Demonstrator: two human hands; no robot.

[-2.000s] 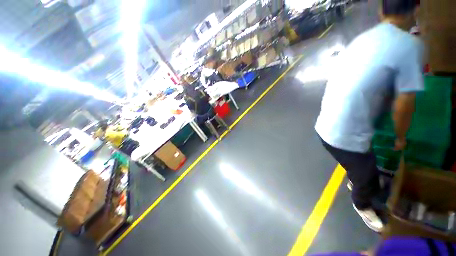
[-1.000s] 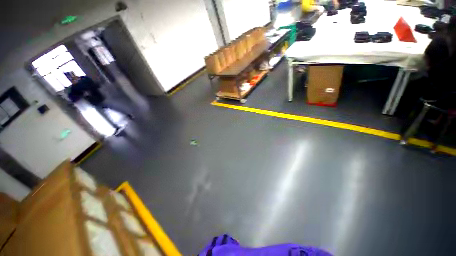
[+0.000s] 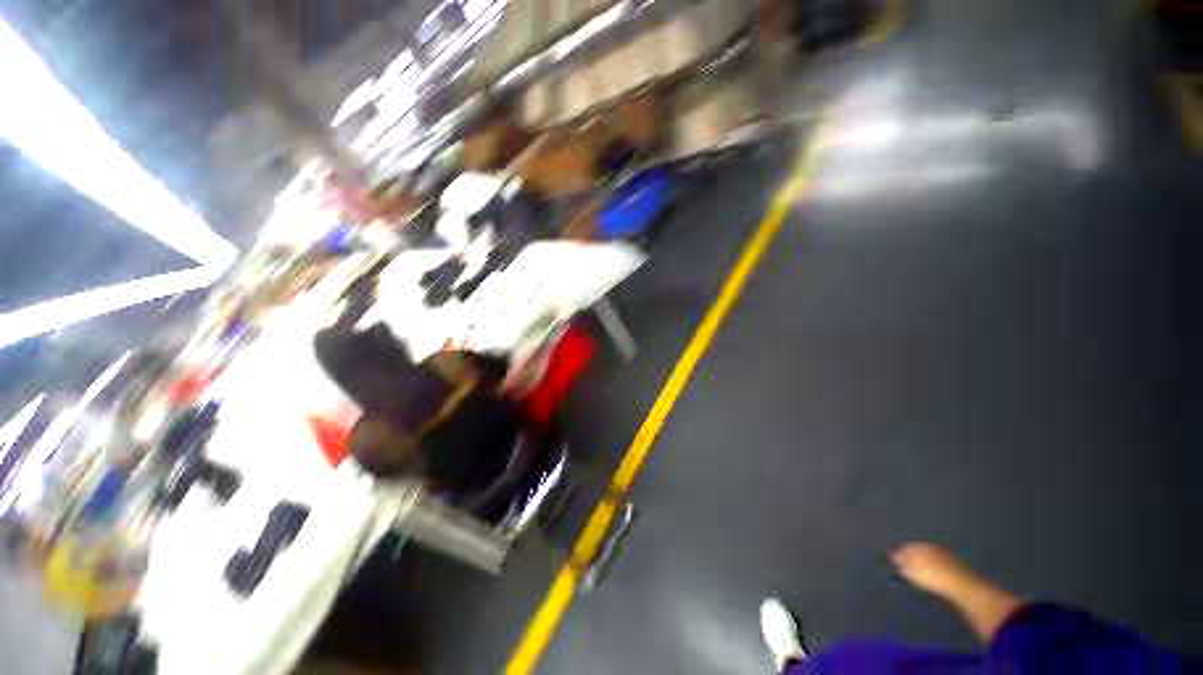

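My right hand [image 3: 934, 570] shows at the lower right, small and blurred, below a purple sleeve [image 3: 1075, 644]. It hangs over the grey floor, away from any table. The fingers point up and left in the picture; whether they hold anything cannot be told. My left hand is not in view. Nearest to the left is a white work table [image 3: 297, 580] with dark pieces [image 3: 268, 547] and a red piece [image 3: 330, 438] on it. A white shoe [image 3: 781, 630] shows at the bottom edge.
A person in dark clothes [image 3: 462, 442] sits at the table's edge, beside a red object [image 3: 561, 373]. A yellow floor line [image 3: 693, 356] runs along the grey aisle. A blue object [image 3: 637, 202] and pale hanging or stacked items are farther back. The picture is tilted and blurred.
The view has swung from the doorway and cartons back along the aisle, with the seated person now nearer. My right hand has come into view at the bottom.
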